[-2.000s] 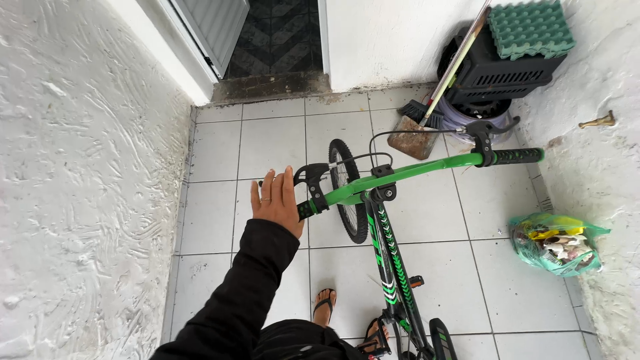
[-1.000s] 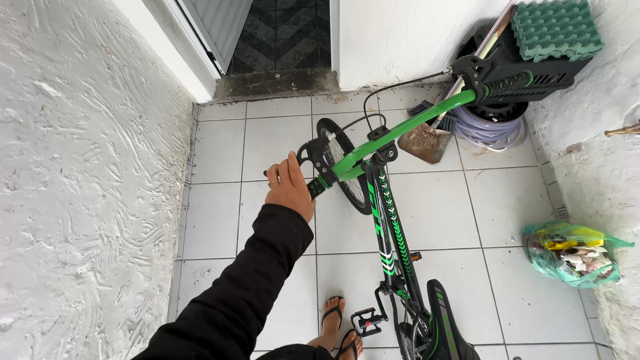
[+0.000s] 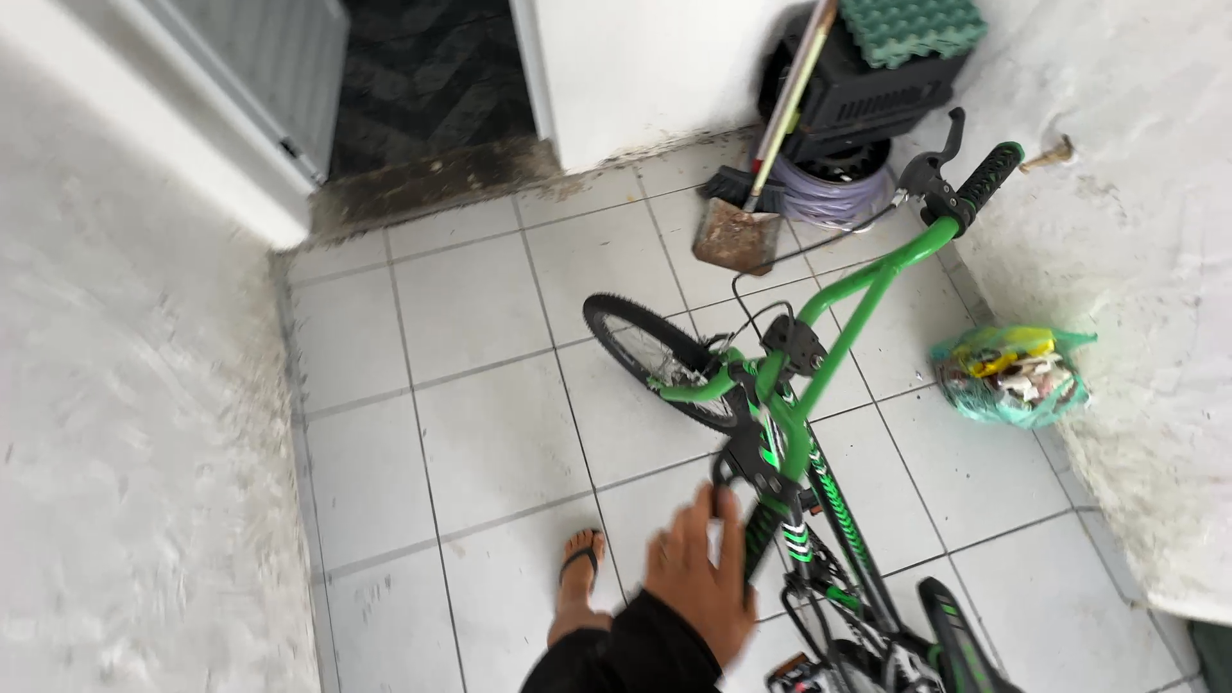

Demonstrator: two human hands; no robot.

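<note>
My left hand [image 3: 701, 568], in a black sleeve, is at the left grip [image 3: 762, 535] of a bicycle's handlebar, with its fingers stretched toward the brake lever. Whether the palm is closed on the grip is hard to tell, as the hand is blurred. The green handlebar [image 3: 852, 342] stands at a slant, its right grip [image 3: 993, 181] and brake lever up at the right with no hand on them. The front wheel [image 3: 647, 351] is turned to the left. Below are the black and green frame [image 3: 835, 510] and the saddle [image 3: 958, 635]. My right hand is out of view.
A plastic bag of refuse [image 3: 1015, 380] lies by the right wall. At the back stand a dustpan [image 3: 736, 236], a brush, a coiled purple hose [image 3: 833, 197] and a black crate [image 3: 881, 96] under green egg trays [image 3: 910, 27]. A doorway with a raised sill [image 3: 433, 188] is at the back left.
The handlebar has swung round, its left end now nearer to me. My left hand has moved with it, and its fingers are now spread along the grip. The view has shifted.
</note>
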